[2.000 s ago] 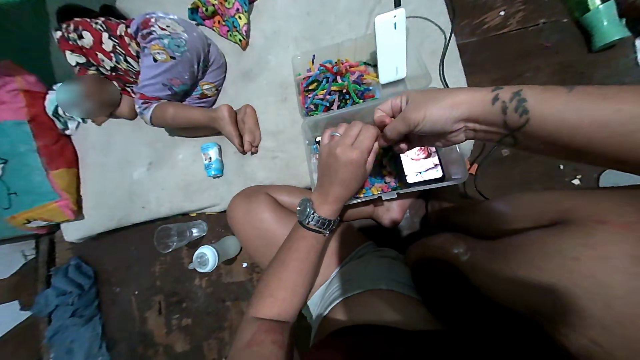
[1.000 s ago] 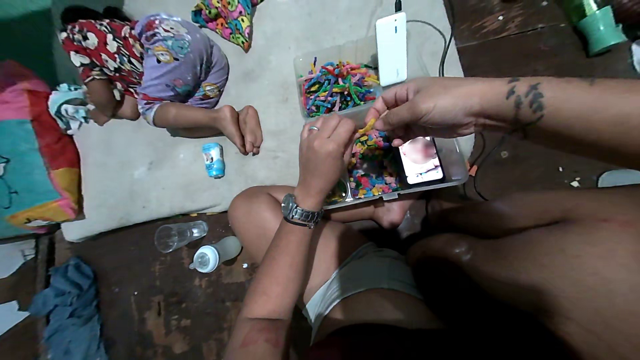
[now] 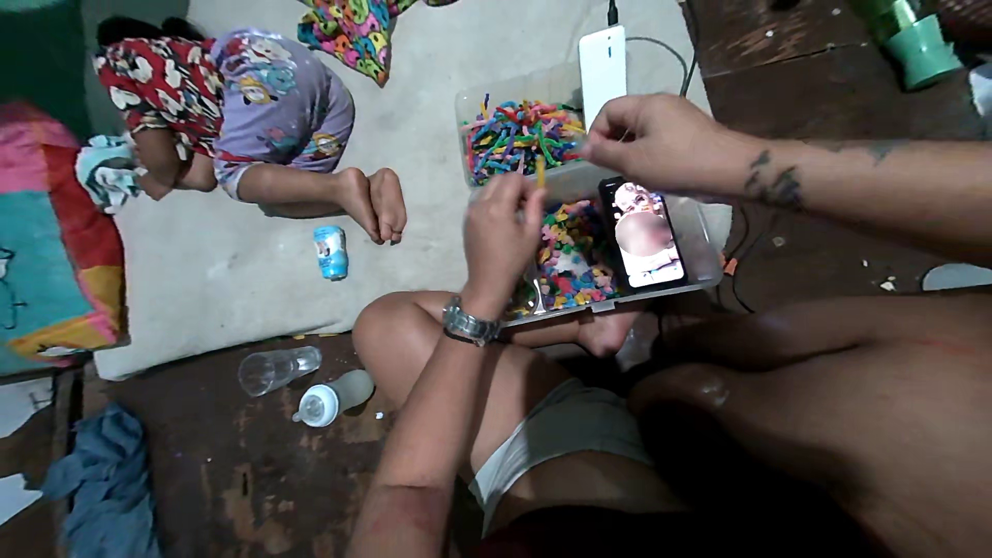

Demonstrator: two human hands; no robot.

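Observation:
My left hand [image 3: 504,232], with a metal watch on the wrist, is over the left part of a clear plastic box and pinches a small yellow strip [image 3: 540,171] between thumb and finger. My right hand [image 3: 647,139] is raised to the right of it, thumb and fingertips together; whether something small is between them I cannot tell. Long fuzzy multicolored pieces [image 3: 515,136] fill the far compartment. Small multicolored bits [image 3: 573,256] lie in the near compartment [image 3: 705,267], where a lit smartphone [image 3: 647,232] rests at the right side.
A white power bank [image 3: 603,74] with a cable leans at the box's far edge. On the pale mattress [image 3: 232,287], a person [image 3: 287,116] lies curled near a blue container [image 3: 331,253]. A baby bottle [image 3: 333,399] and a clear cup [image 3: 279,370] lie on the dark floor.
My hands have moved apart; one second ago their fingertips were close together at a yellow piece above the box. The box and smartphone have stayed in place.

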